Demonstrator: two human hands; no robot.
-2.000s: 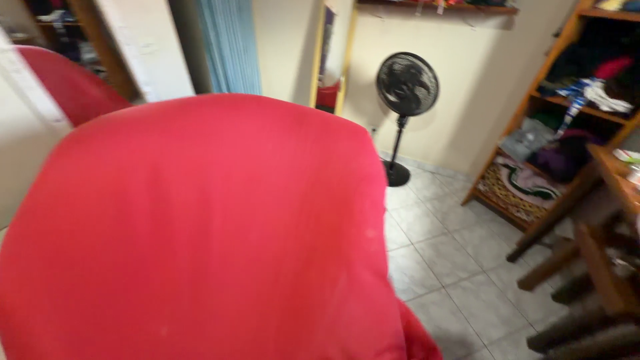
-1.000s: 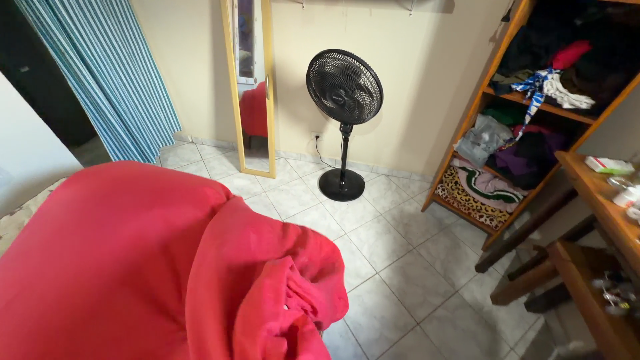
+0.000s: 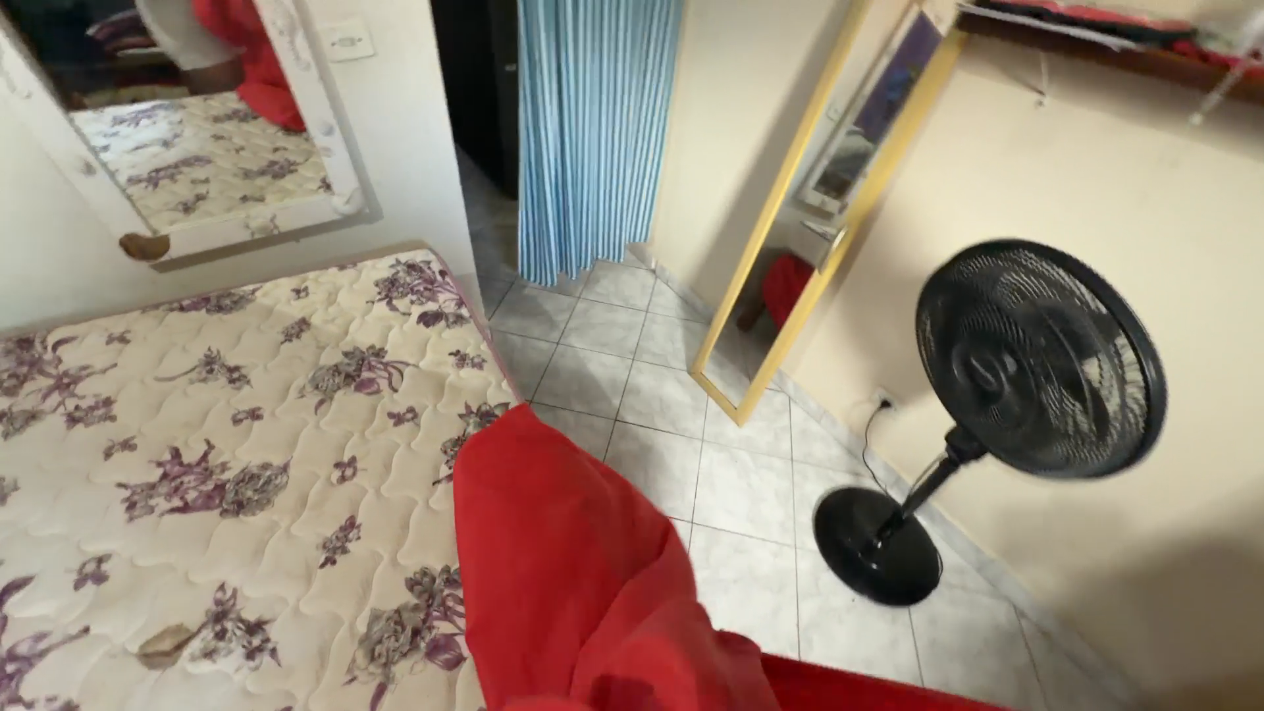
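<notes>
A large red cloth (image 3: 583, 553) is bunched up at the lower middle of the head view, its upper tip over the side edge of a bare mattress (image 3: 247, 425) with a purple floral print. Folds of the cloth run down to the bottom edge, and a narrower stretch of it reaches to the lower right. Neither my left hand nor my right hand shows directly; whether the cloth hides them cannot be told. A wall mirror in a white frame (image 3: 237, 232) reflects part of the mattress and some of the red cloth.
A black pedestal fan (image 3: 1037, 360) stands on the tiled floor (image 3: 746, 494) at the right, its cord plugged into the wall. A yellow-framed standing mirror (image 3: 755, 395) leans near a blue striped curtain (image 3: 592, 128). A wall shelf (image 3: 1116, 39) is at the upper right.
The red cloth has bunched into a narrower shape and covers less of the view; the floral mattress now shows at the left. The view has swung left, leaving the shelving unit and wooden table out of sight.
</notes>
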